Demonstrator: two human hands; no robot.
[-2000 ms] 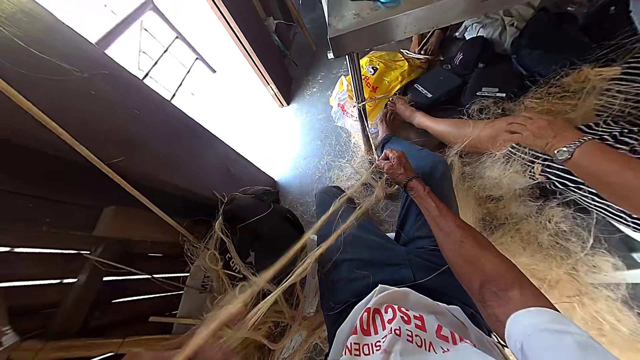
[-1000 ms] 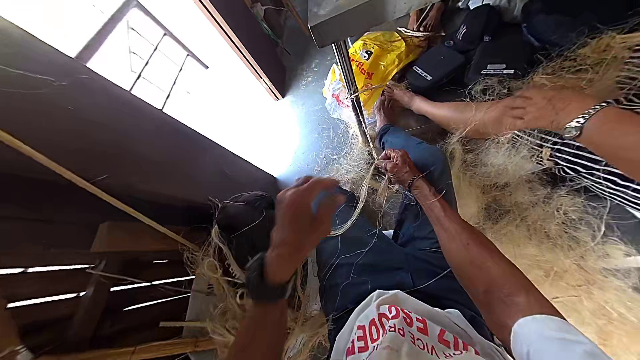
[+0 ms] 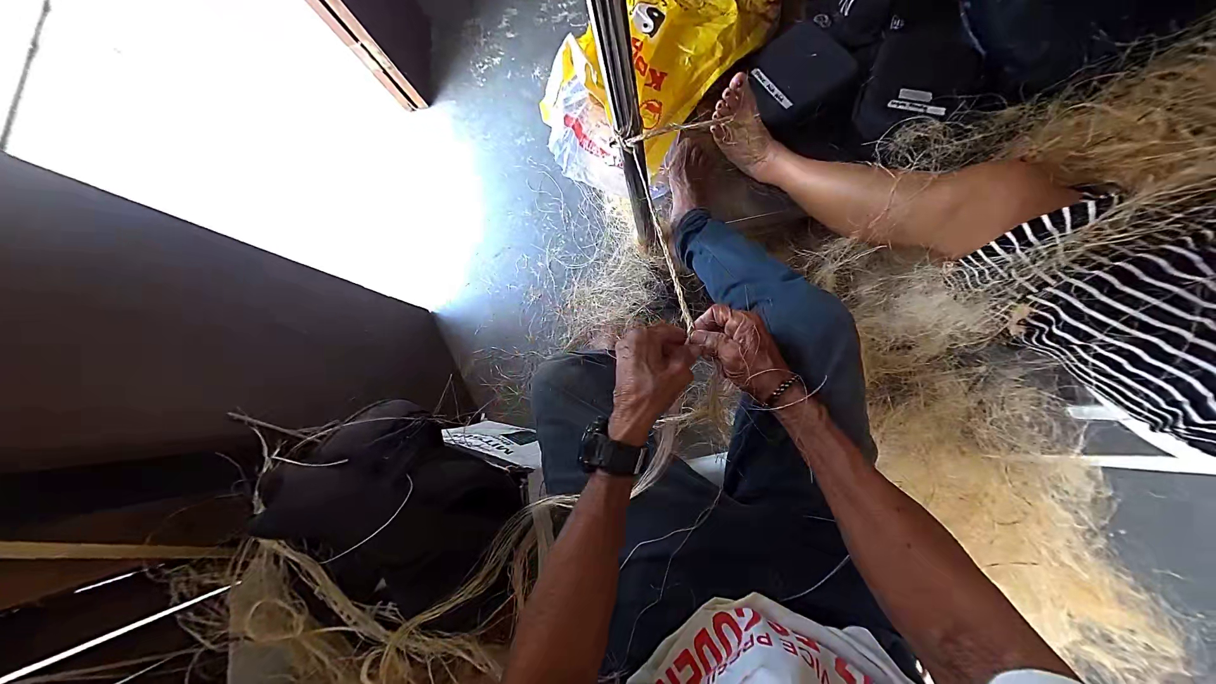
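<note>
A thin braided cord of pale plant fiber (image 3: 673,275) runs from a metal post (image 3: 617,85), where it is tied, down to my two hands. My left hand (image 3: 651,369), with a black watch at the wrist, pinches fiber strands at the cord's lower end. Touching or almost touching it, my right hand (image 3: 743,350) has thumb and fingers closed on the same end. Loose strands (image 3: 665,446) hang below the hands over my lap. A longer bundle of fiber (image 3: 456,594) trails to the lower left.
A yellow plastic bag (image 3: 698,47) lies behind the post, beside black cases (image 3: 803,71). Another person's bare leg (image 3: 883,199) stretches in from the right, with striped cloth (image 3: 1130,304). Loose fiber (image 3: 988,513) covers the floor there. A black bag (image 3: 380,503) sits at left.
My left hand was raised apart from the cord a second ago; it is now at the cord beside my right hand. The other person's hand and wristwatch have left the view.
</note>
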